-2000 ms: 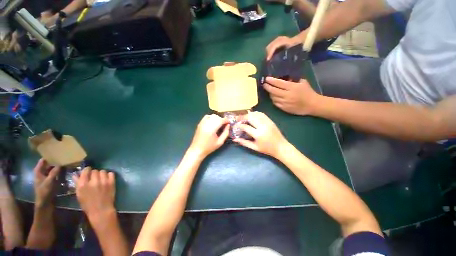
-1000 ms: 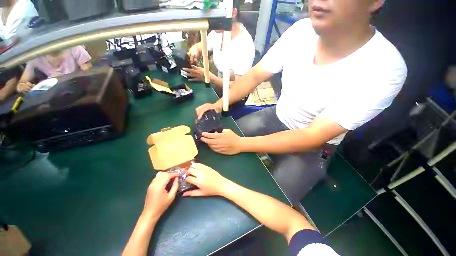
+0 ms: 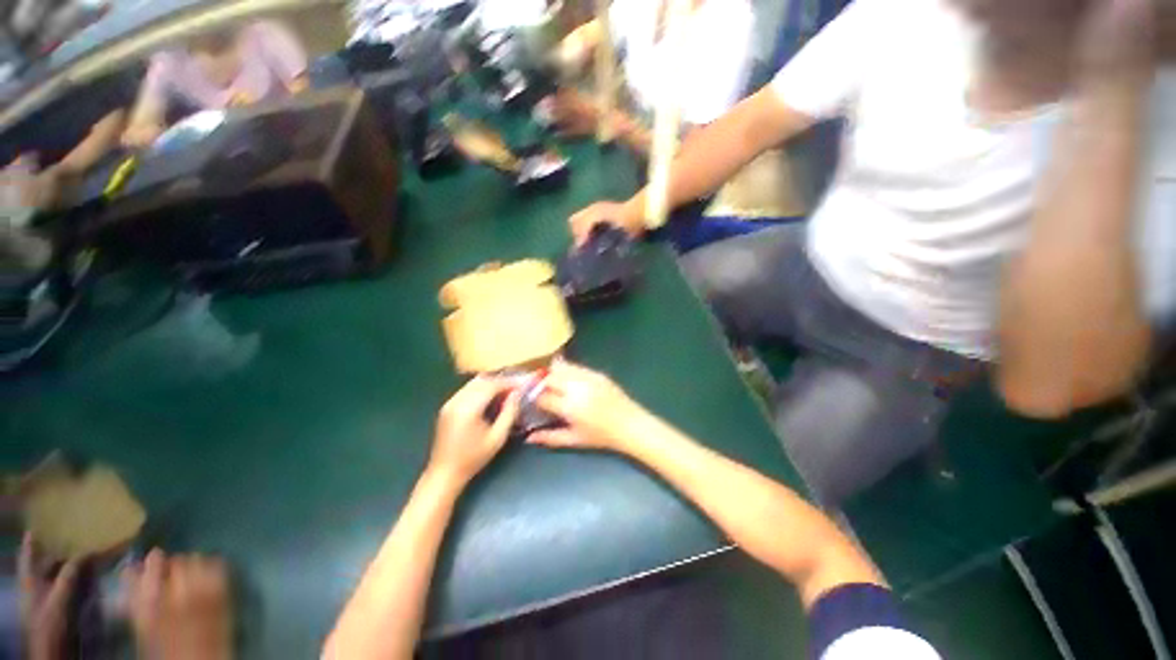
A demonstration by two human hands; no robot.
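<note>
An open carton lies on the green table in front of me, its tan lid (image 3: 507,319) folded back away from me. Shiny bagged contents (image 3: 530,395) with a bit of red show inside the box, between my hands. My left hand (image 3: 472,426) is at the box's left side, fingers at the bag. My right hand (image 3: 583,405) is at its right side, fingers on the bag. The view is blurred and my fingers hide most of the box.
The green table (image 3: 310,426) has a brown wood-cased unit (image 3: 258,194) at back left. A person at right has one hand at a black carton (image 3: 600,264). Another person's hands and tan lid (image 3: 80,513) are at lower left. A pale pole (image 3: 666,116) stands behind.
The view has tilted down and shifted since one second ago. The person at right has raised one arm off the black carton. My hands remain at the box.
</note>
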